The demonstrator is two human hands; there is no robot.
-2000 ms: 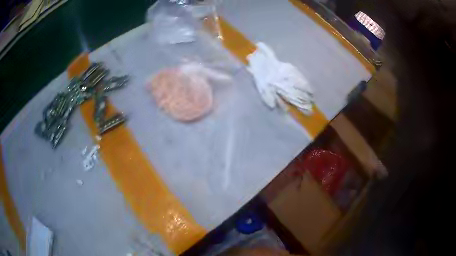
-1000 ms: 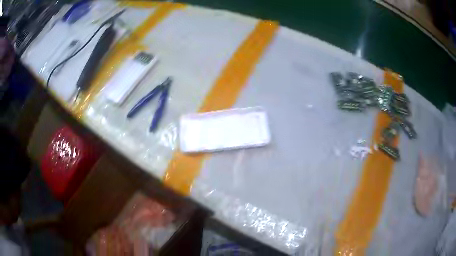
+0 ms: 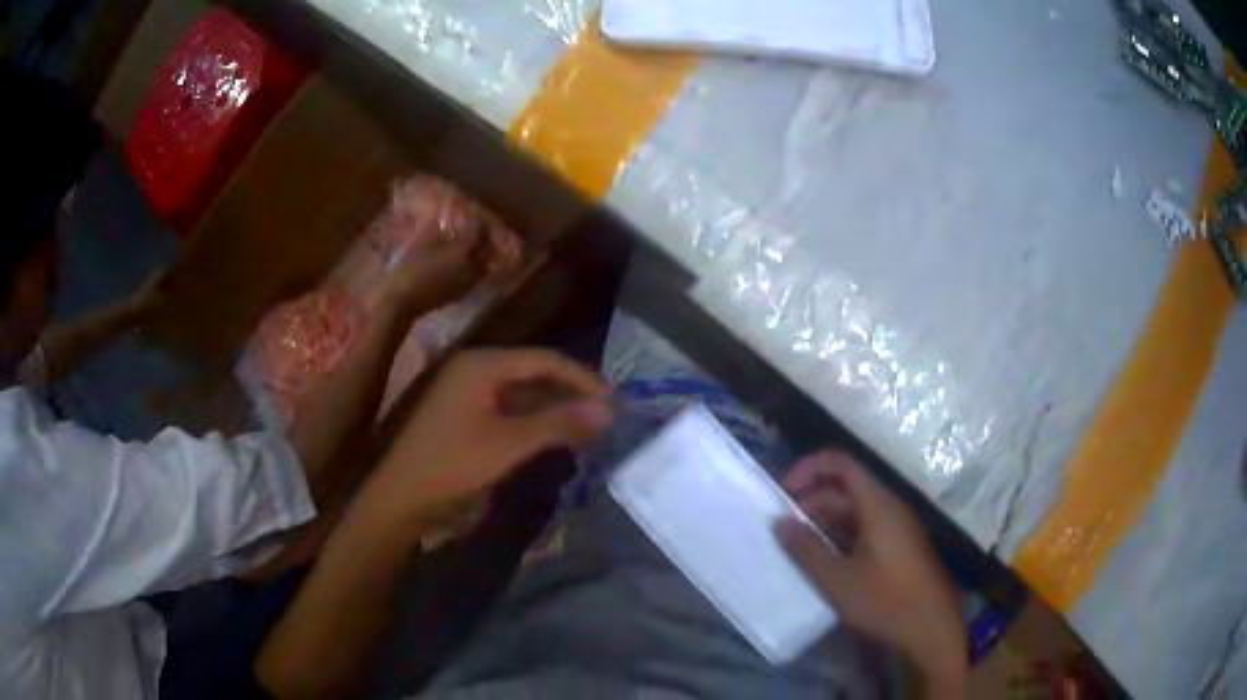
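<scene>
A white rectangular housing shell (image 3: 725,533) is tilted over my lap, below the bench edge. My right hand (image 3: 875,547) grips its right long side, thumb over the face. My left hand (image 3: 499,424) is left of the shell, clear of it, with thumb and finger curled close together; whether anything small is between them is too blurred to tell. Another white shell (image 3: 780,25) lies on the bench at the top, cut by the frame edge. Green circuit boards (image 3: 1176,55) lie at the top right, with small white pieces (image 3: 1172,215) below them.
At left, a person in a white sleeve (image 3: 164,492) reaches towards clear bags of pinkish-orange parts (image 3: 308,342) by a brown carton (image 3: 294,178). A red-wrapped bundle (image 3: 212,110) is beyond. The padded bench edge (image 3: 821,356) with orange tape (image 3: 1142,424) runs diagonally.
The view has swung down to my lap. Both my hands have come into view, the right one holding a shell. The bench shell now shows at the top edge.
</scene>
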